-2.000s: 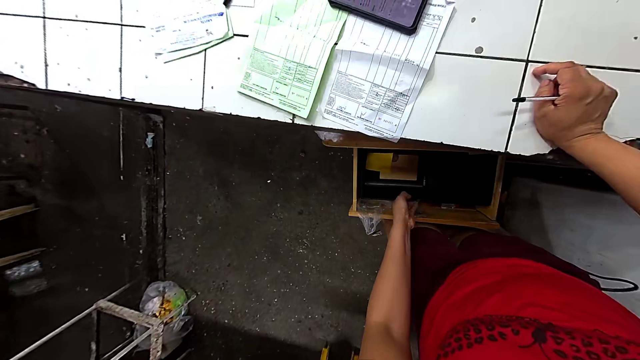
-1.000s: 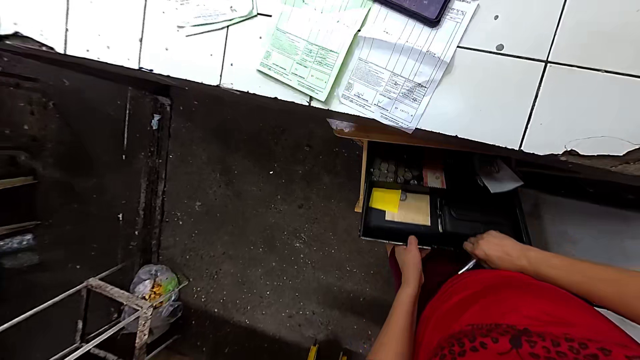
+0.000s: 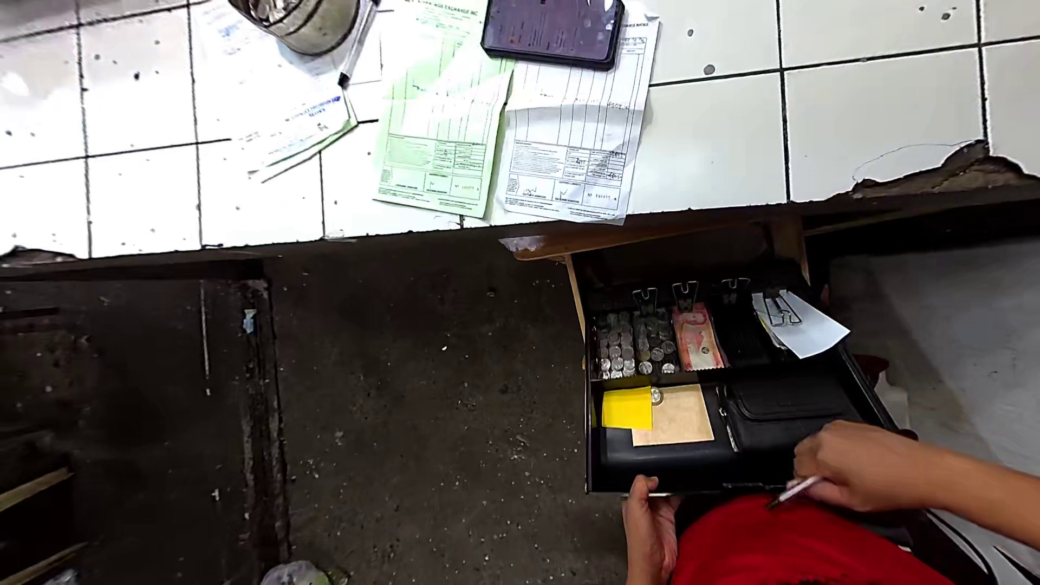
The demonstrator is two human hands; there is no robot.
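Note:
A black cash drawer tray (image 3: 666, 471) stands pulled out under the counter. My left hand (image 3: 650, 528) grips its front edge, thumb on top. At the tray's front right, my right hand (image 3: 853, 467) holds a pen (image 3: 795, 492). Coins (image 3: 617, 345) fill two back compartments, beside a compartment of reddish banknotes (image 3: 699, 337) under a wire clip. A white paper (image 3: 800, 323) lies under another clip. In front are a yellow paper (image 3: 627, 408), a tan paper (image 3: 673, 416) with a coin at its edge, and a black wallet or pouch (image 3: 792, 402).
On the white tiled counter (image 3: 707, 146) lie a green form (image 3: 439, 138), a white form (image 3: 569, 138), a smartphone (image 3: 552, 31), more papers (image 3: 305, 134), a pen (image 3: 357, 45) and a metal container (image 3: 305, 20). The counter's front edge (image 3: 942, 175) is chipped. A plastic bag (image 3: 294, 574) sits at the bottom left.
The tray has come out toward me, showing the coins and banknotes. My right hand, with the pen, has moved from the counter down to the tray's front right.

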